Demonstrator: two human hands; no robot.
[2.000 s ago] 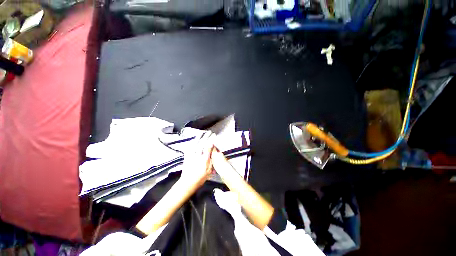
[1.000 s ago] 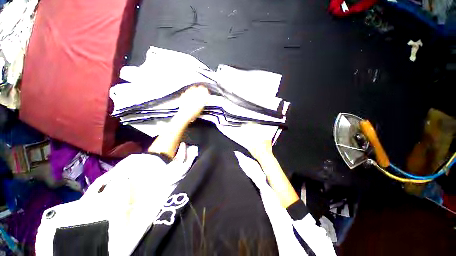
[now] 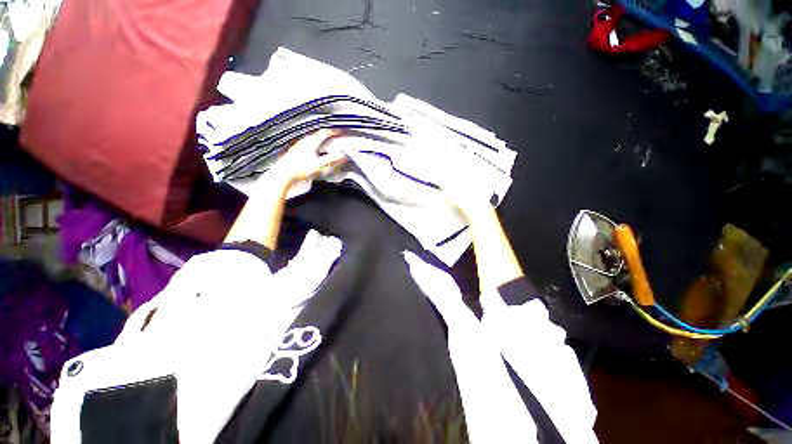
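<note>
A stack of pale garment panels [image 3: 295, 95] with dark edge lines lies at the near edge of the black table, its middle bowed upward. My left hand [image 3: 308, 160] is on the near side of the stack, with fingers at the panel edges and gripping them. My right hand [image 3: 465, 186] is at the right part of the stack; it is overexposed against the white panels, so its fingers do not show clearly. The steam iron [image 3: 599, 256] stands to the right with its orange-brown handle and touches neither hand.
The black table [image 3: 530, 104] has a small pale scrap [image 3: 715, 127] at the right. A red strip clump [image 3: 625, 35] lies at the back right by a blue crate [image 3: 738, 69]. Blue and yellow hoses [image 3: 695, 328] run right. A red-covered table [image 3: 130, 95] stands left, purple garments [image 3: 130, 251] below.
Both hands have moved apart from the middle of the stack. The stack's layers are now bowed and more dark edges show. The view has shifted, with the iron further right than two seconds ago.
</note>
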